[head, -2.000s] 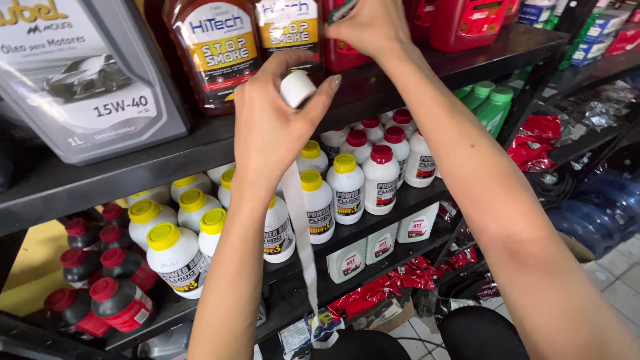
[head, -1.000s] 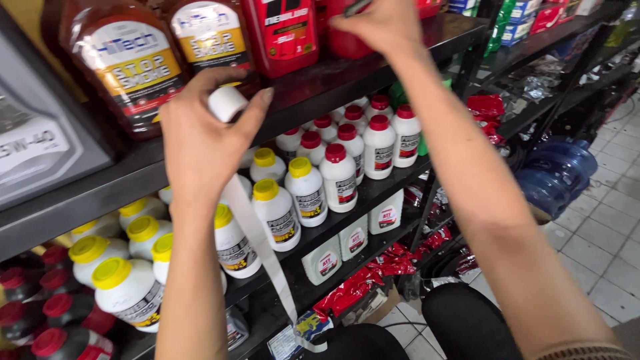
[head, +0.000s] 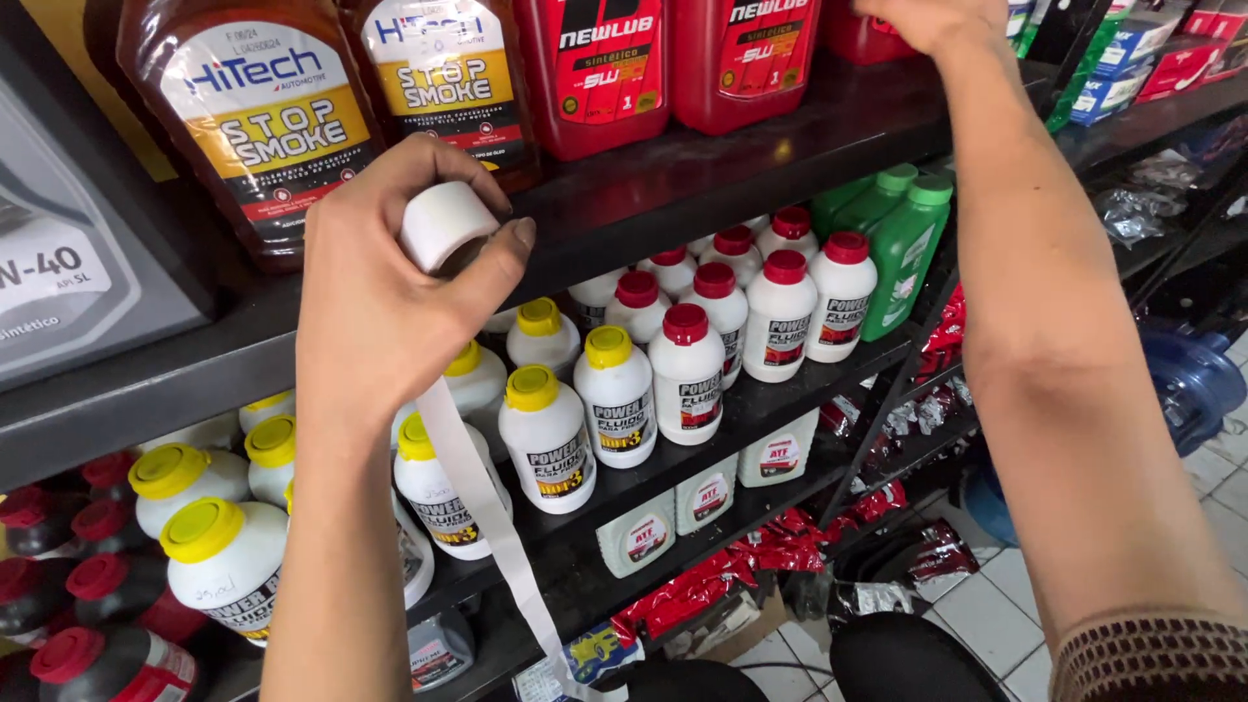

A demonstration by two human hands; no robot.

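Note:
My left hand (head: pixel 409 263) holds a roll of white label tape (head: pixel 448 226) between thumb and fingers, in front of the upper shelf. From the roll a long white strip (head: pixel 492 517) hangs past the lower shelves. My right hand (head: pixel 941 21) reaches to the top edge of the view, beside a red oil bottle (head: pixel 863 39); its fingertips are cut off, so what they hold is hidden. Between my hands stand red NewLub oil bottles (head: pixel 746 68), and behind my left hand are amber HiTech Stop Smoke bottles (head: pixel 278 127).
The black metal shelf edge (head: pixel 682 185) crosses the view. Below it stand white brake fluid bottles (head: pixel 687 375) with yellow or red caps, green bottles (head: pixel 907 253) and pale ATF bottles (head: pixel 648 534). A grey oil container (head: pixel 88 224) is at left, a blue water jug (head: pixel 1194 385) at right.
My right hand has moved right along the upper shelf, from the red bottles near the Stop Smoke ones to one farther right. My left hand still holds the tape roll. The view has shifted.

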